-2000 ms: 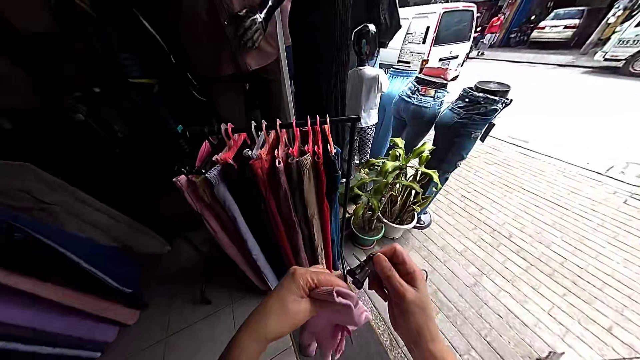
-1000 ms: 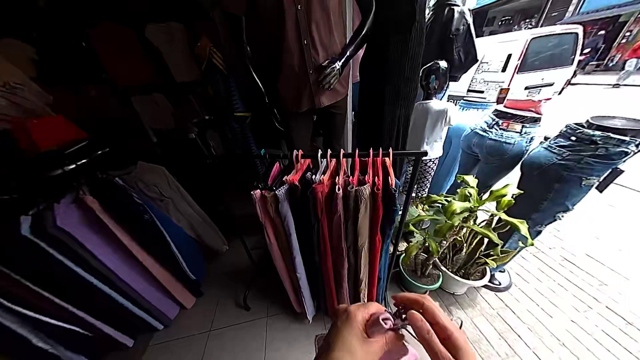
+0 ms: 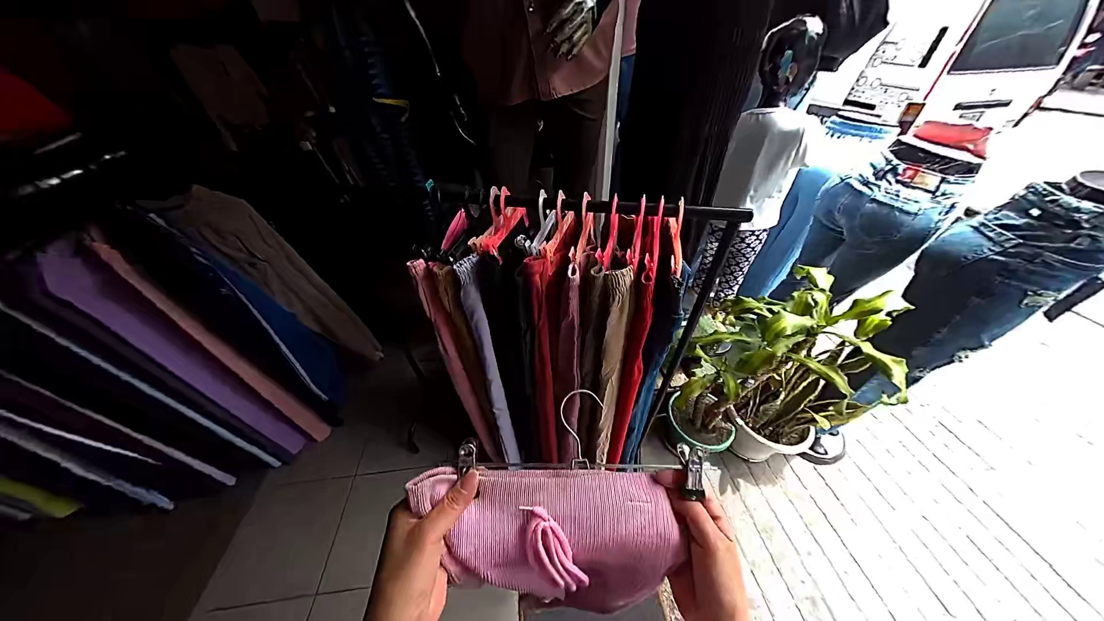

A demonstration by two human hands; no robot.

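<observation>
A pink ribbed garment [image 3: 604, 526] with a drawstring bow [image 3: 552, 552] at its waistband hangs from a clear clip hanger [image 3: 578, 431] with a metal hook. Metal clips grip the waistband near both ends. My left hand [image 3: 423, 543] pinches the waistband's left end, thumb in front, just below the left clip [image 3: 467, 455]. At the other end my right hand [image 3: 707, 543] holds the cloth beneath the right clip [image 3: 693, 472]. Fingers of both hands are partly hidden behind the fabric.
A black rack [image 3: 720, 213] of trousers on pink and red hangers stands just ahead. More folded trousers [image 3: 172, 336] hang at left. Potted plants [image 3: 776, 362] and jeans-clad mannequin legs [image 3: 983, 267] stand at right, beside brick paving [image 3: 949, 509]. A white van [image 3: 1018, 60] is parked beyond.
My hands were close together on the pink cloth; they are now apart at the two ends of its waistband. The garment is spread out, with the hanger's hook and both clips in sight.
</observation>
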